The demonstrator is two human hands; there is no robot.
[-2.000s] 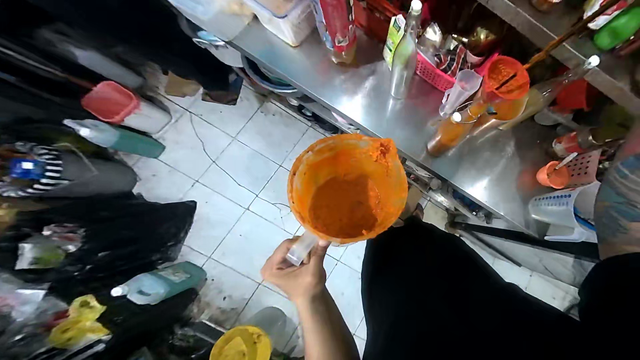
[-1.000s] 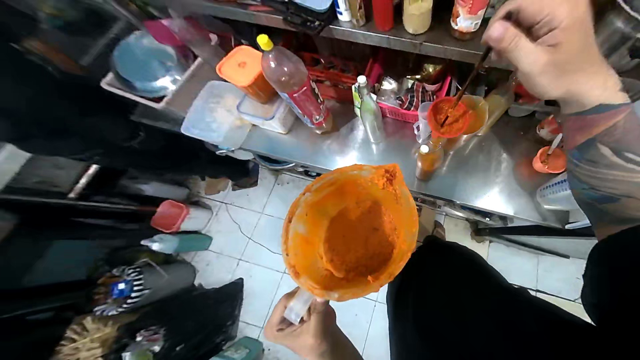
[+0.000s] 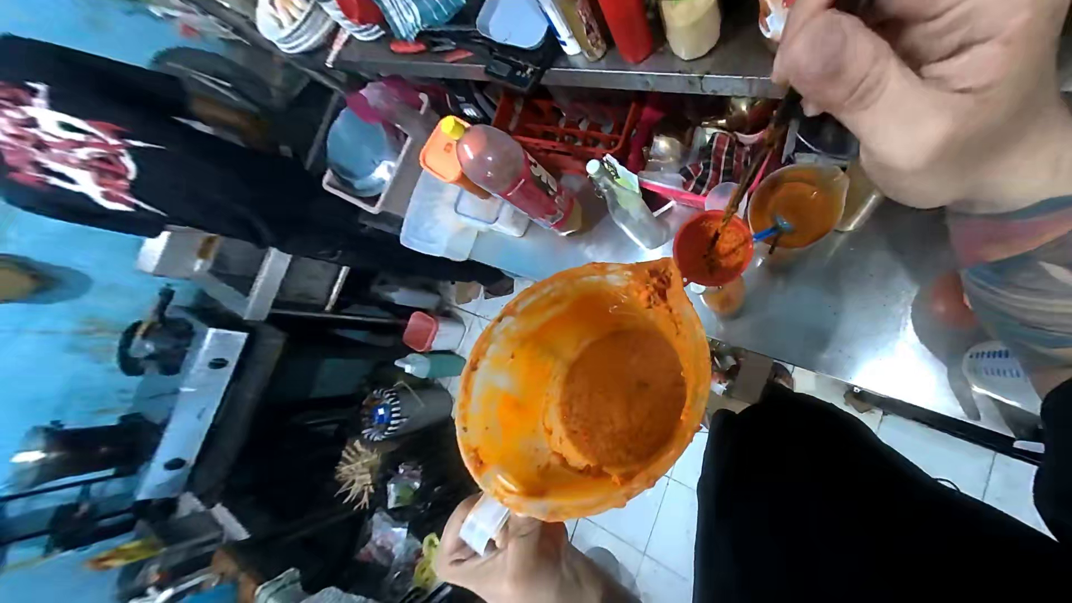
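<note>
My left hand [image 3: 519, 553] grips the pale handle of a large plastic jug [image 3: 511, 402], its walls smeared orange and a thick orange-red paste [image 3: 624, 398] inside. At the upper right my right hand [image 3: 913, 92] pinches a thin dark stick [image 3: 762, 159], which slants down into a red funnel [image 3: 712, 249] holding orange paste. The funnel sits over a bottle [image 3: 724, 296] with orange contents, near the jug's spout. Beside it is a bowl [image 3: 800, 201] of orange liquid with a blue-handled utensil in it.
On the steel counter [image 3: 846, 285] stand a glass bottle [image 3: 628, 205], a large plastic bottle [image 3: 523, 180] and lidded containers. A shelf [image 3: 653, 79] with sauce bottles runs above. A person in dark clothes [image 3: 209, 176] stands at the left. Buckets and bags lie on the floor below.
My right hand, out of view two seconds ago, holds the stick in the funnel, as it did one second ago. The jug in my left hand is now beside the funnel. The view has swung.
</note>
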